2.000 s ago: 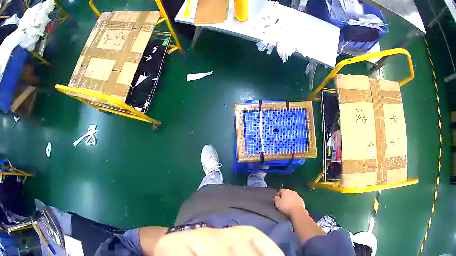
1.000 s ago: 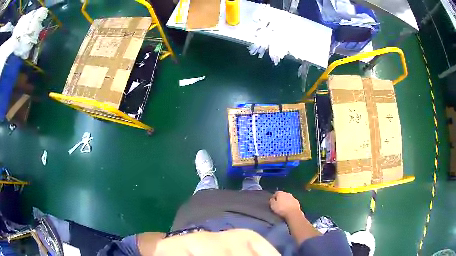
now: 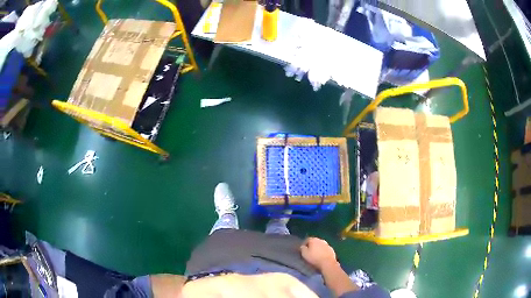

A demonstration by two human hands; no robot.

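My left hand (image 3: pixel 250 286) is large, blurred and close to the camera at the bottom edge; its fingers are cut off, and a dark band shows beside it. My right hand (image 3: pixel 318 254) rests against my dark clothing with its fingers curled, and no object shows in it. A blue stool (image 3: pixel 303 170) with a perforated top edged in brown cardboard stands in front of my feet, touched by neither hand.
Trolleys with yellow handles and cardboard tops stand at left (image 3: pixel 119 70) and right (image 3: pixel 416 174). A white side table (image 3: pixel 355 61) holds white scraps, a brown board (image 3: pixel 236 22) and a yellow bottle (image 3: pixel 269 25). A blue bin (image 3: pixel 414 57) holds cloth. White scraps lie on the green floor.
The view has shifted, so the stool and right trolley appear lower and further left. My right hand stays curled against my clothing; my left hand sits lower in the picture.
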